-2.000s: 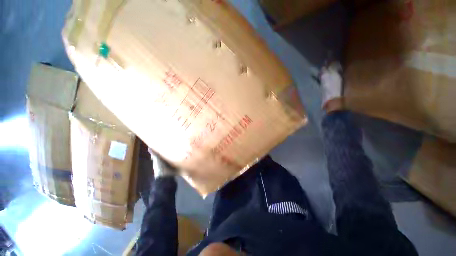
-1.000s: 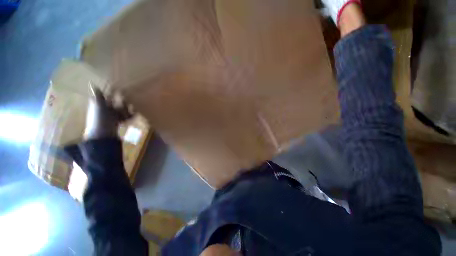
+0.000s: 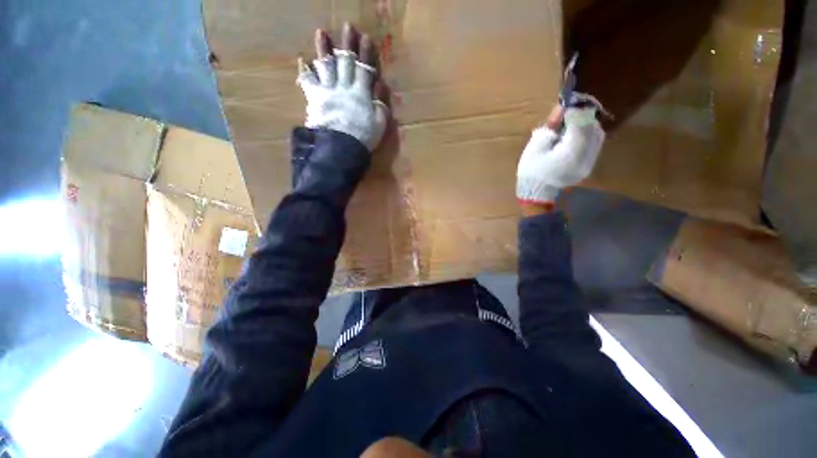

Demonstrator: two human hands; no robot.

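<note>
A large brown carton [image 3: 475, 170] lies across the upper middle, against my dark apron, with its broad side facing up. A creased seam with glossy tape and red marks runs down it. My left hand [image 3: 345, 103], in a white glove with bare fingertips, lies flat on the carton with fingers spread. My right hand [image 3: 562, 154], in a white glove with a red cuff edge, is at the carton's right edge. It is closed around a small dark tool [image 3: 569, 79], apparently a cutter, whose thin tip points up.
More cartons [image 3: 202, 273] stand at the left, one with a white label. An open carton [image 3: 690, 152] with a dark hollow is at the upper right. A taped carton or flap [image 3: 739, 286] lies at the lower right. A white line [image 3: 654, 385] crosses the grey floor.
The carton has been turned; its printed face no longer shows and a plainer side faces up. My left hand has moved from its left edge onto its face. My right hand has come down and inward.
</note>
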